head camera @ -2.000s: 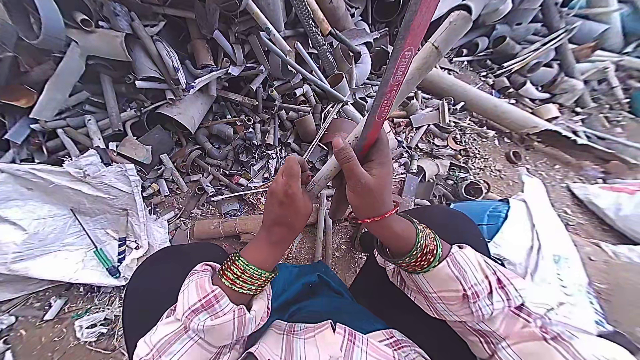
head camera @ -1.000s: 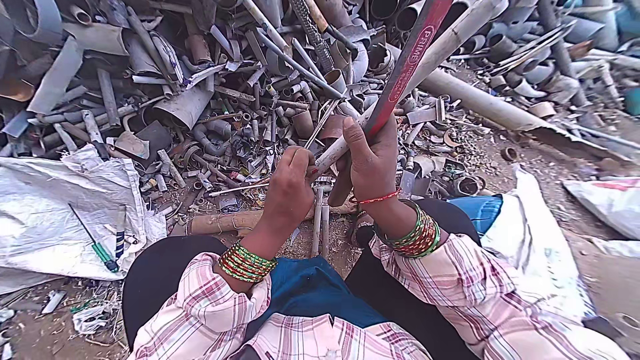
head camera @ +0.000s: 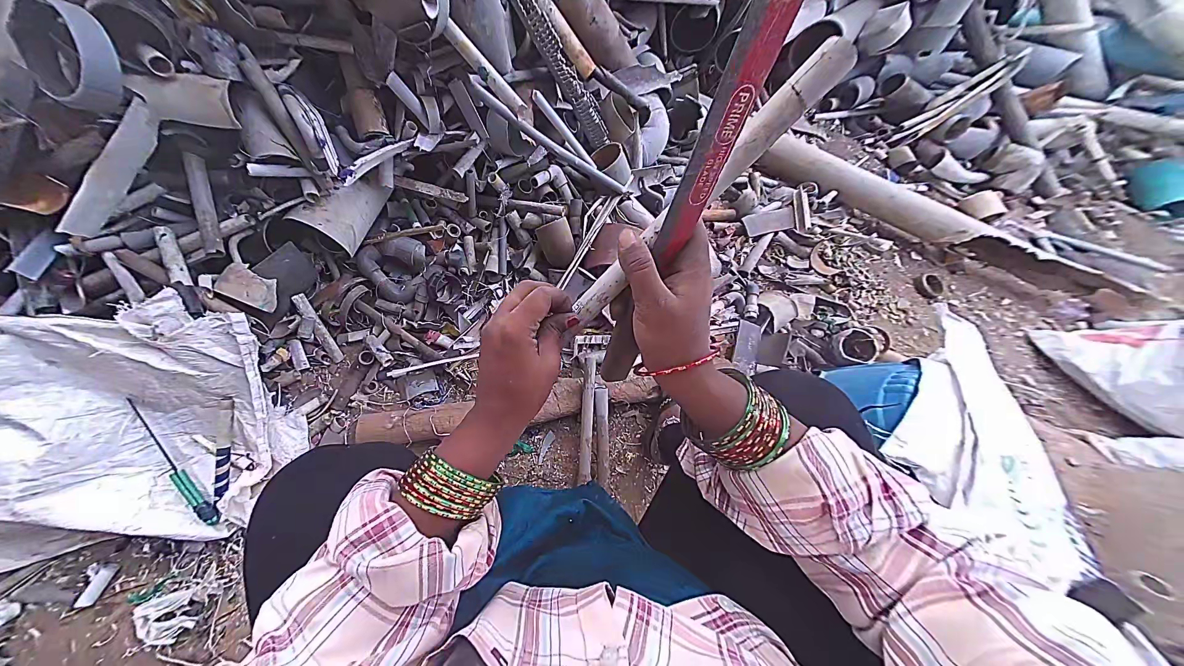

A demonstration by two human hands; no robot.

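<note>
My right hand (head camera: 671,301) grips a red flat bar-like tool (head camera: 726,116) bearing writing, together with a pale plastic pipe (head camera: 782,111). The pipe slants from lower left to upper right behind the tool. A dark end, perhaps the tool's lower part, sticks out below that hand. My left hand (head camera: 523,356) has its fingers curled at the pipe's lower end; whether they pinch the pipe or a thin strip beside it is unclear. Thin pale strips (head camera: 592,236) stand just above the fingers. Below the hands, a metal tool with two handles (head camera: 594,416) points toward me.
A heap of scrap plastic pipes and fittings (head camera: 333,213) fills the ground ahead. A long pale pipe (head camera: 879,199) lies at right. White sacks (head camera: 83,398) flank me; a green-handled screwdriver (head camera: 190,490) rests on the left one. A brown tube (head camera: 416,424) lies crosswise before me.
</note>
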